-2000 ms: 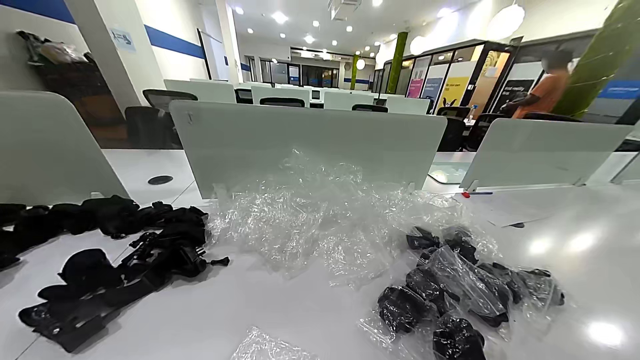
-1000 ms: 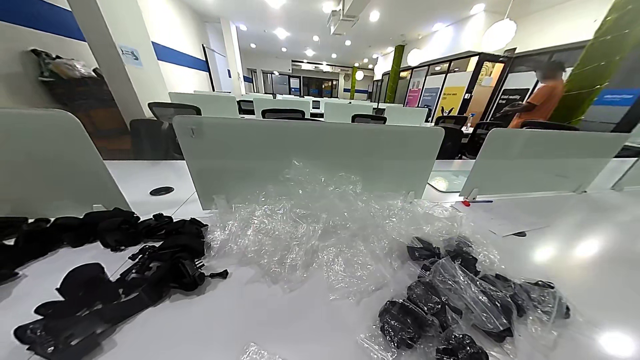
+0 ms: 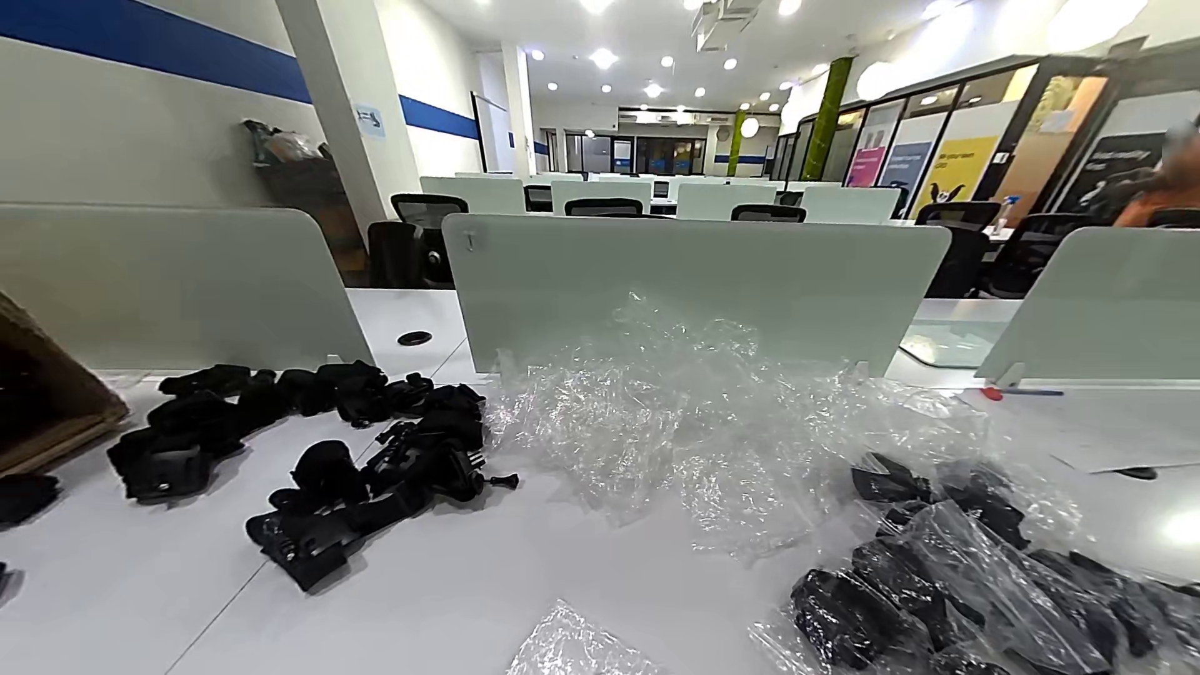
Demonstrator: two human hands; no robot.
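Neither of my hands shows in the head view. Black straps with camera mounts (image 3: pixel 412 469) lie bunched on the left part of the white desk, a small thumbscrew (image 3: pixel 503 481) sticking out at their right end. Crumpled clear plastic bags (image 3: pixel 656 422) form a wide heap against the middle partition. On the right, several black items in clear bags (image 3: pixel 937 572) are piled together. One more clear plastic bag (image 3: pixel 572 647) lies at the bottom edge of the view.
Frosted partitions (image 3: pixel 694 272) stand along the desk's far side. An open brown box (image 3: pixel 66 394) is at the left edge. A red-and-blue pen (image 3: pixel 1022 392) lies near the right partition. Beyond are office chairs (image 3: pixel 966 244) and, far right, a person in orange (image 3: pixel 1167 187), partly cut off.
The view has turned left. The brown box now shows at the left edge, and more of the plastic bag at the bottom is in view than one second ago.
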